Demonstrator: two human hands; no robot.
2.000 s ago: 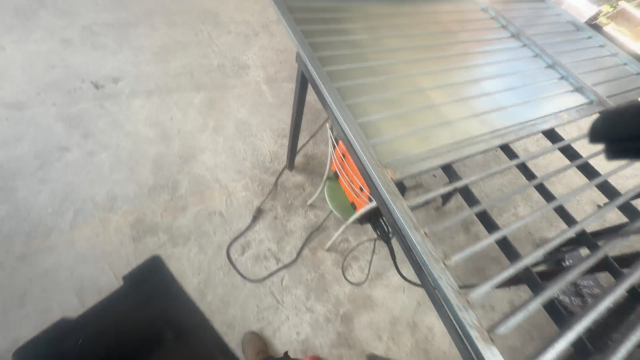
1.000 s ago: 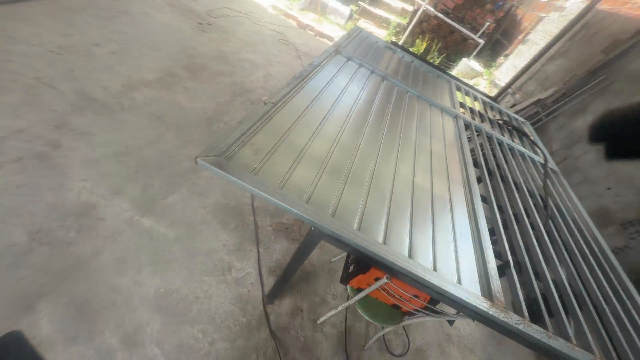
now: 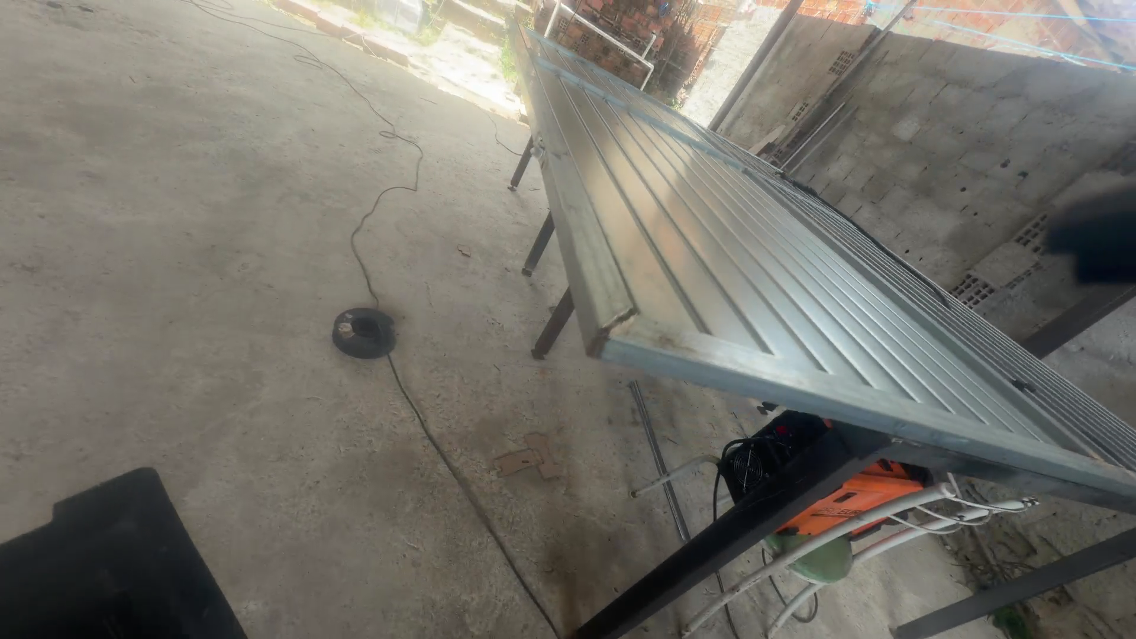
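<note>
Neither my left hand nor my right hand shows in the head view, so what they hold or touch is hidden. Ahead and to the right, a metal gate or panel frame (image 3: 710, 377) with ribbed sheet metal (image 3: 692, 240) lies across dark steel legs (image 3: 745, 524). Under its near edge an orange and black machine (image 3: 843, 501), likely a welder, rests on a chair with a green seat (image 3: 821, 559) and white tubular metal parts.
A black cable reel (image 3: 364, 333) lies on the concrete floor, its cable (image 3: 453, 475) running both ways. A black blurred object (image 3: 115, 568) fills the lower left corner, another dark shape (image 3: 1096, 235) the right edge. A block wall (image 3: 941, 133) stands behind the panel.
The view has swung and shifted a lot; the panel's near corner, the cable reel and more of the block wall now show. No hand appears in any frame.
</note>
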